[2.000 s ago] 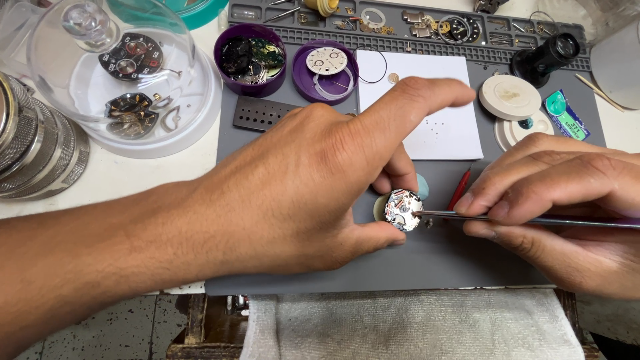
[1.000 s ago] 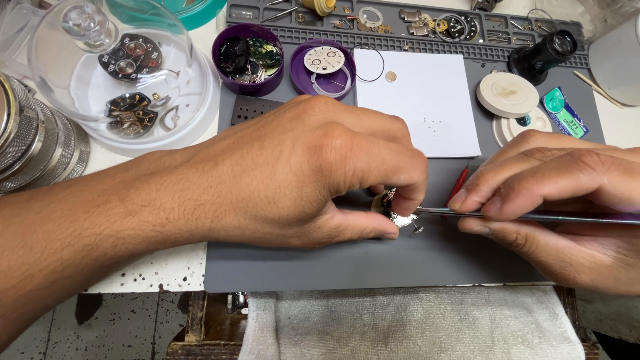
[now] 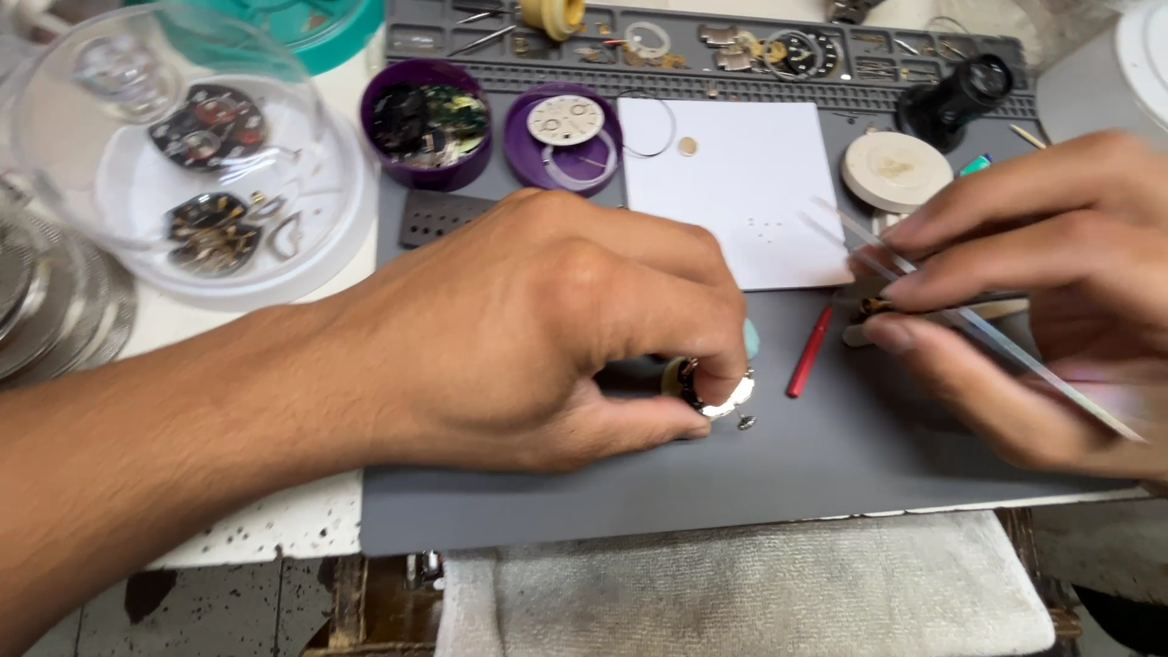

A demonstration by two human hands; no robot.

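My left hand grips a round watch movement between thumb and curled fingers, above the grey mat; the fingers cover much of it. A small metal crown shows at the movement's lower right edge. On the right, my right hand holds steel tweezers, blurred, their tips pointing up and left over the edge of the white paper. Another slim tool lies across or under those fingers; whether it is held, I cannot tell. A red pointed tool lies on the mat between the hands.
Behind the hands are a sheet of white paper with tiny parts, two purple tubs and a grey parts tray. A clear dome covers watch dials at left. A black loupe and a round cream block stand at right.
My right hand has moved away from the movement, to the right and up, and the tweezers now angle up-left. The left hand's index finger, raised two seconds ago, is curled down over the movement.
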